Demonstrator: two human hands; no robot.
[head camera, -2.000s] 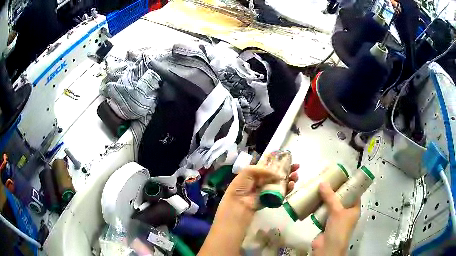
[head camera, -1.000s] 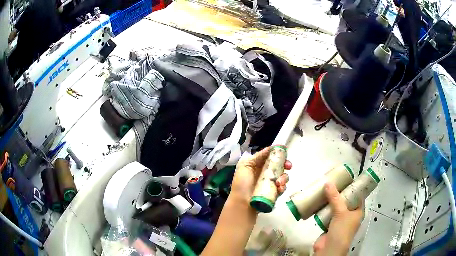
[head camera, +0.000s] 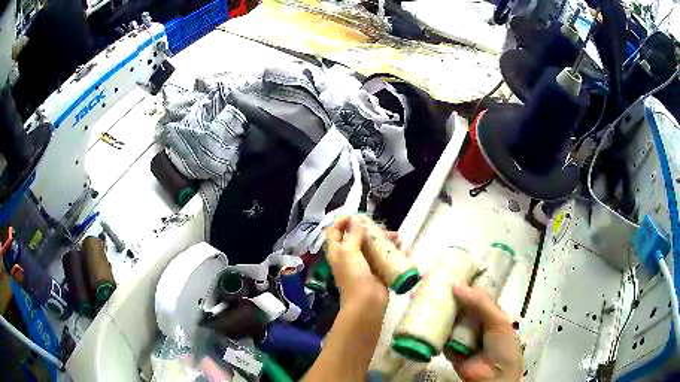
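Note:
My left hand (head camera: 356, 261) is closed around one cream thread cone (head camera: 385, 257), tilted with its green end pointing down to the right. My right hand (head camera: 488, 336) holds two more cream thread cones side by side, a thicker one (head camera: 436, 302) and a thinner one (head camera: 486, 280), green ends visible. The thicker cone is slightly blurred. The left-hand cone's green end is close to the thicker cone; I cannot tell if they touch. All three are above the white table (head camera: 485, 213).
A white trough (head camera: 134, 287) holds mixed spools and a white tape roll (head camera: 183, 287). Striped and black fabric (head camera: 201, 138) is heaped behind. Brown cones (head camera: 95, 265) lie at left. A navy cone on a black disc (head camera: 548, 127) stands at right. White machines flank both sides.
The left-hand cone has turned from nearly upright to slanting down to the right. The two right-hand cones have moved slightly left and now stand steeper.

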